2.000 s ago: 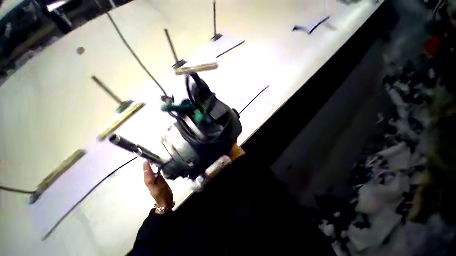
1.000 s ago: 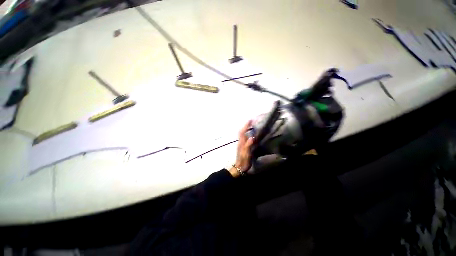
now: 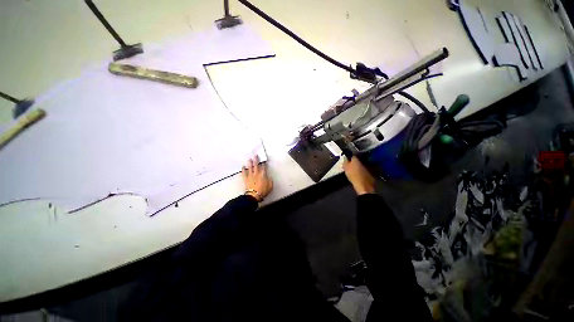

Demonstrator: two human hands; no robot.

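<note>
The straight-knife cutting machine (image 3: 384, 129) lies tilted at the table's front edge, its rods pointing up and right. Its square base plate (image 3: 313, 160) is tipped up and faces me. My right hand (image 3: 359, 175) grips the machine's handle, mostly hidden behind the fingers. My left hand (image 3: 257, 179) rests with fingers spread on the near right corner of the white paper marker (image 3: 157, 132), left of the base plate. Dark fabric edges show along the marker's cut outline. The hand holds nothing.
Yellowish bar weights (image 3: 153, 75) and dark rods with metal blocks (image 3: 128, 51) lie on the marker's far side. The power cable (image 3: 296, 39) runs from the far side to the machine. Cut parts (image 3: 519, 41) lie far right. Scraps (image 3: 466, 233) cover the floor.
My left hand has left the machine and lies on the marker's corner. The machine has tipped over, showing its base plate and rods. The view is closer to the marker.
</note>
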